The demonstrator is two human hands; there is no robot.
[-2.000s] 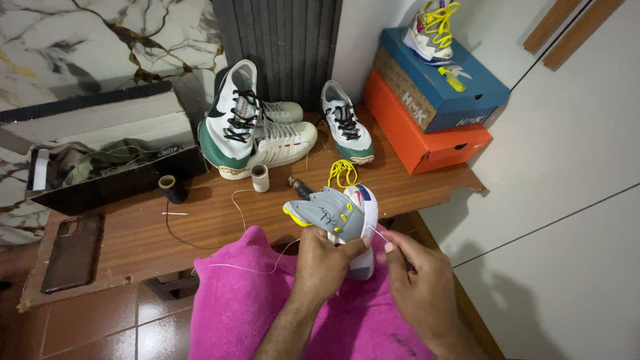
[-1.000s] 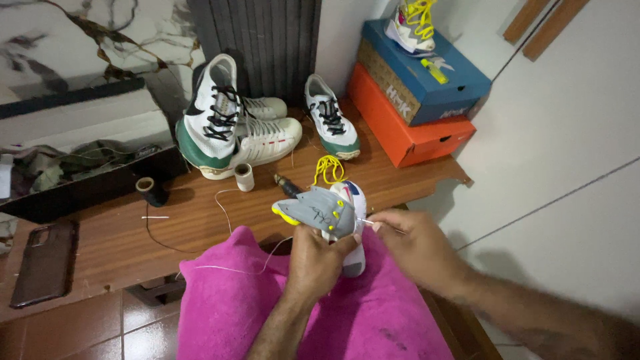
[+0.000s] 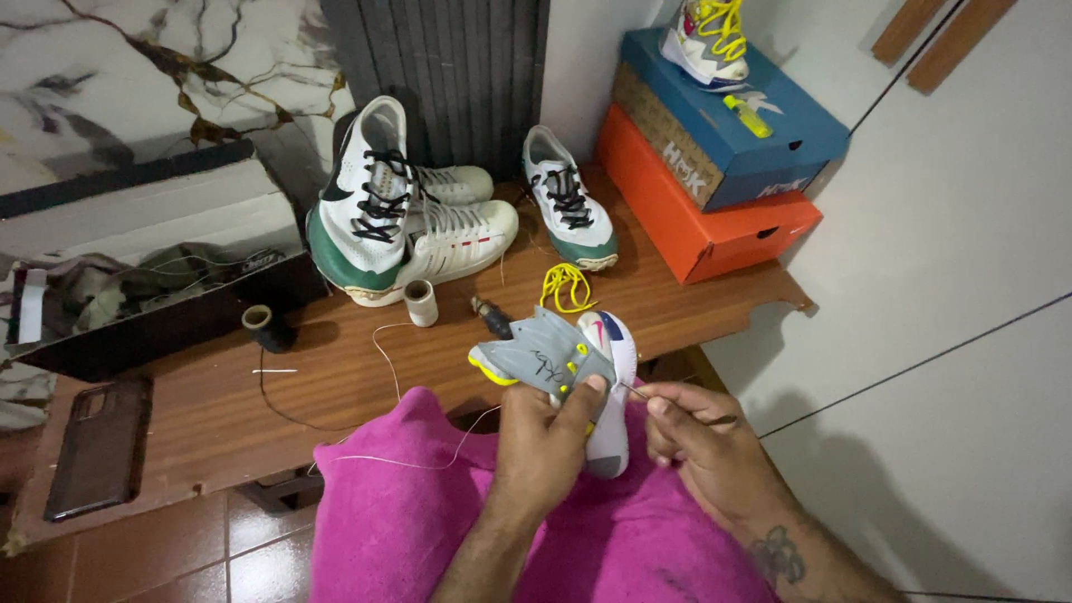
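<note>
A grey and white sneaker with yellow eyelet loops lies on its side over a pink cloth on my lap. My left hand grips the sneaker, thumb on its grey upper. Between the fingers of my right hand is a thin metal awl or hooked needle, its tip at the seam between upper and white sole. A white thread runs across the cloth towards the shoe. On the table stand a white thread spool and a dark thread spool; a dark-wrapped tool lies behind the shoe.
White-green sneakers and a cream sneaker stand at the back of the wooden table. Yellow laces lie before them. A blue shoebox on an orange one bears another sneaker. Left are an open black box and a phone.
My right hand moved out from the shoe's edge a second ago and is now close beside it again, holding the tool. My left hand keeps its hold on the sneaker.
</note>
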